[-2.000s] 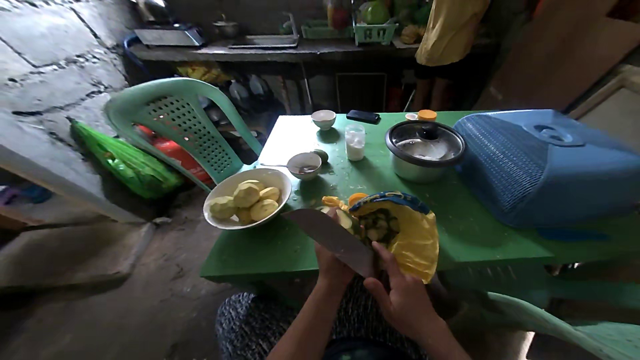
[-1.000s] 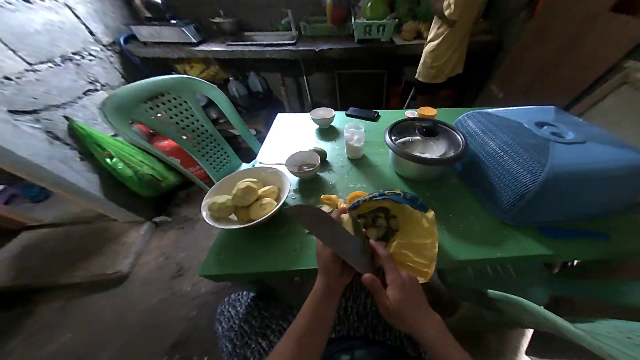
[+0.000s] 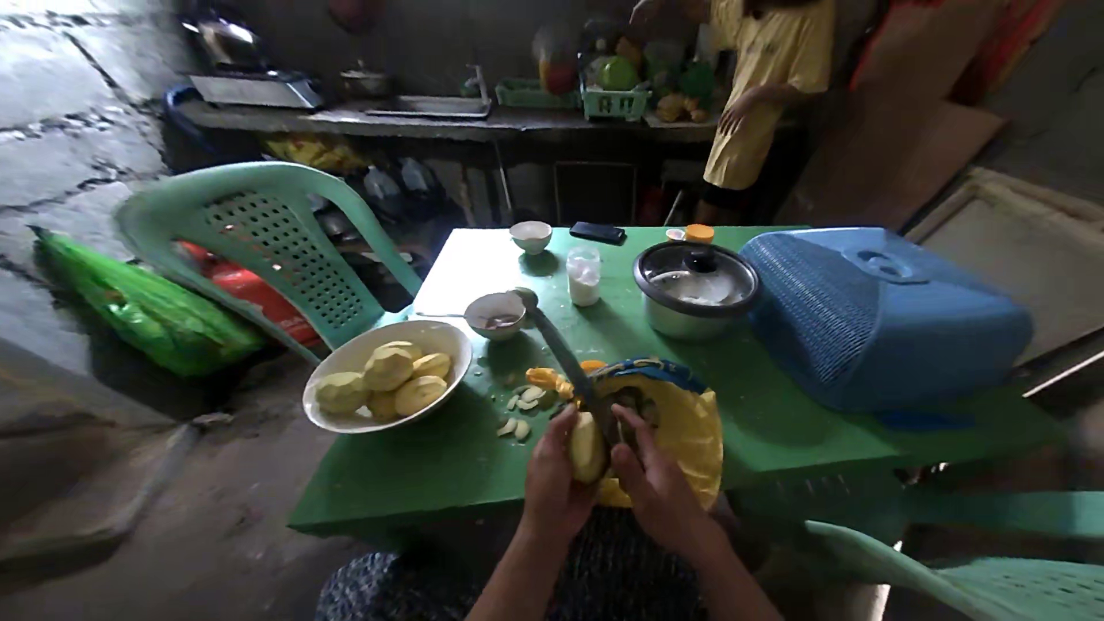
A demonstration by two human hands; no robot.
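Observation:
My left hand (image 3: 552,470) holds a pale peeled fruit or vegetable (image 3: 588,448) at the table's near edge. My right hand (image 3: 653,479) grips a large knife (image 3: 565,358), its blade seen nearly edge-on and pointing up and left across the table. Under and beside my hands lies a yellow plastic bag (image 3: 690,431) with dark peelings (image 3: 638,403) on it. Pale slices (image 3: 522,401) are scattered on the green table left of the bag. Several peeled pieces of the same kind fill a white bowl (image 3: 323,414) farther left.
On the table (image 3: 414,483) stand two small bowls (image 3: 530,237), a plastic container of white matter (image 3: 584,280), a lidded pot (image 3: 690,323), a phone (image 3: 597,233) and a blue plastic cover (image 3: 931,328). A green chair (image 3: 285,233) is at the left. A person (image 3: 759,95) stands by the counter.
The knife has turned from lying broad side up over my hands to pointing away, seen on its edge. Pale slices formerly hidden by the blade now show. The standing person's arm has moved.

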